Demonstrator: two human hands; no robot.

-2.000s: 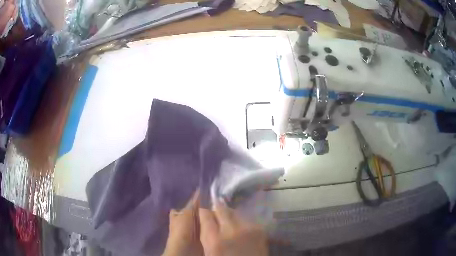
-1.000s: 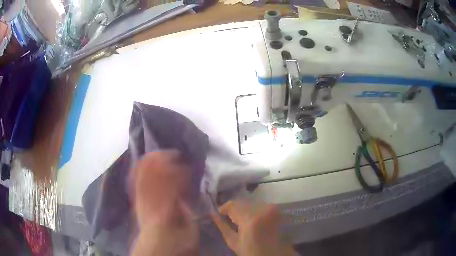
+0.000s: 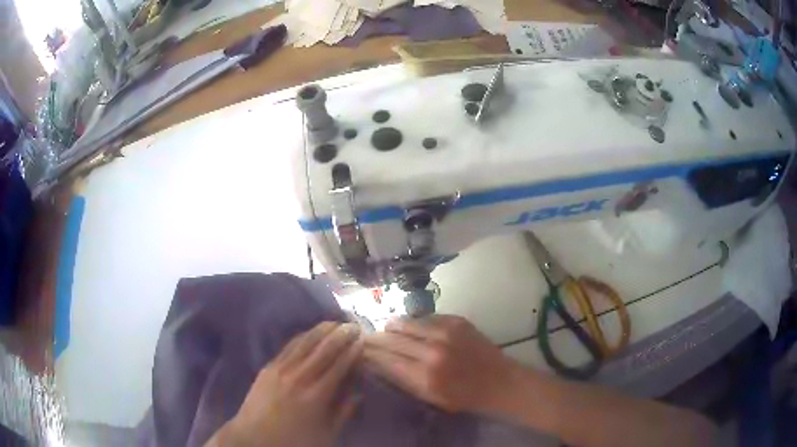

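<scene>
A dark purple fabric panel [image 3: 210, 349] lies on the white machine table, left of and in front of the needle area [image 3: 380, 301]. My left hand [image 3: 306, 375] presses on the cloth with its fingertips just in front of the needle area. My right hand [image 3: 437, 358] lies beside it with fingers bent on the cloth, its fingertips close to the left hand's. Both hands hold the fabric edge between them near the lit presser foot. The lockstitch machine [image 3: 542, 157] stands over this spot. The cloth under my hands is mostly hidden.
Scissors [image 3: 577, 319] with one green and one yellow-orange handle lie right of the needle. Blue tape [image 3: 70, 275] marks the table's left side. Cream and purple cut pieces [image 3: 384, 22] and a paper sheet [image 3: 550, 39] lie behind the machine. A whitish cloth [image 3: 760, 271] is at the right.
The view has shifted nearer the machine. Both hands have moved with the cloth up to the needle area and come together there. The pale grey part of the cloth no longer shows clearly.
</scene>
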